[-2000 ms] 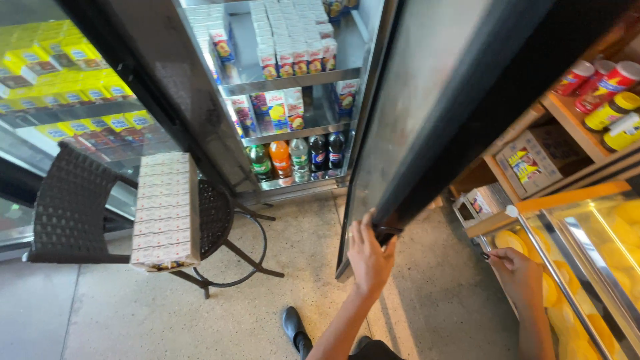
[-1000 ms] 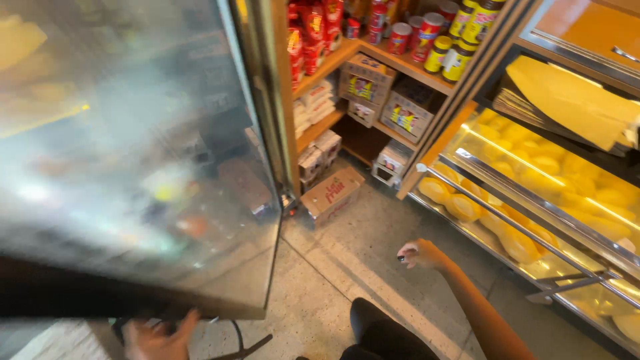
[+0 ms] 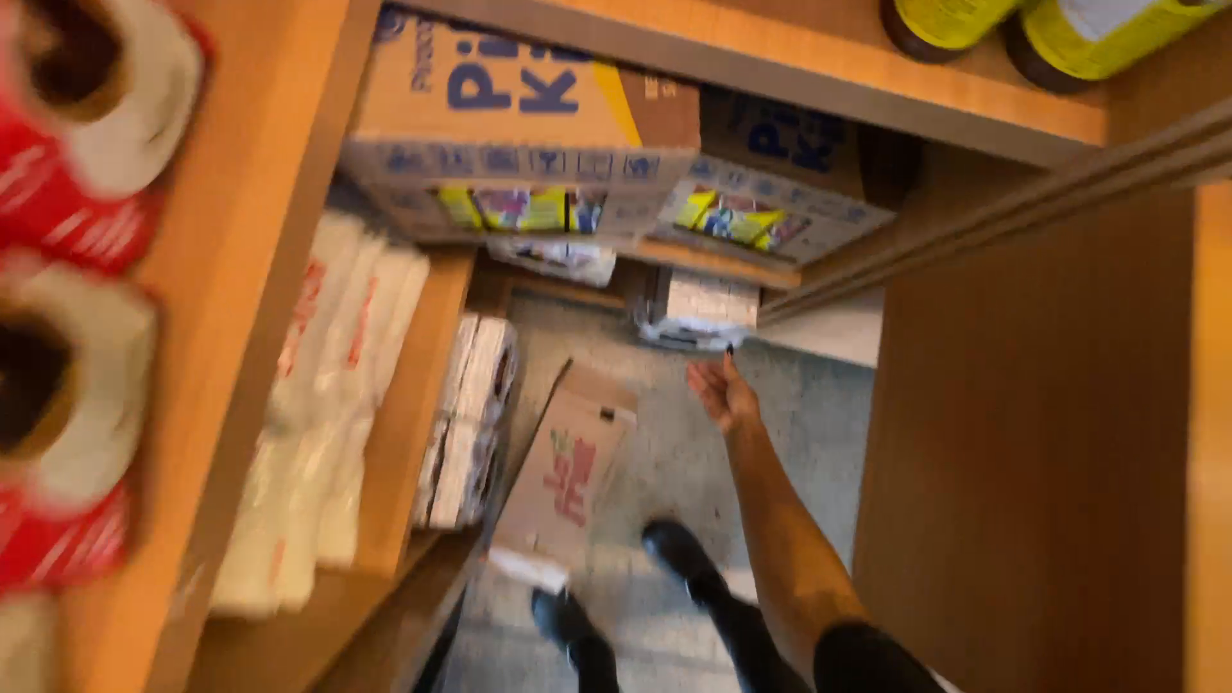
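My right hand [image 3: 724,390] reaches out over the floor, palm partly up and fingers loosely curled. A small dark object [image 3: 729,354] shows at its fingertips; its kind cannot be made out. Just beyond the hand, a plastic-wrapped pack [image 3: 707,303] stands on the floor below the back shelf. A cardboard carton [image 3: 568,472] with red print lies on the floor to the left of the hand. My left hand is out of view.
Printed cardboard boxes [image 3: 525,115] fill the back shelf. On the left shelf lie pale plastic packs [image 3: 332,385], with wrapped bundles [image 3: 469,414] below. Red packages [image 3: 77,221] are close at left. A brown wooden panel [image 3: 1030,433] borders the right side.
The view has moved from the glass door to the wooden shelves and floor carton. My left hand, at the door's edge before, has left view. My right hand remains extended.
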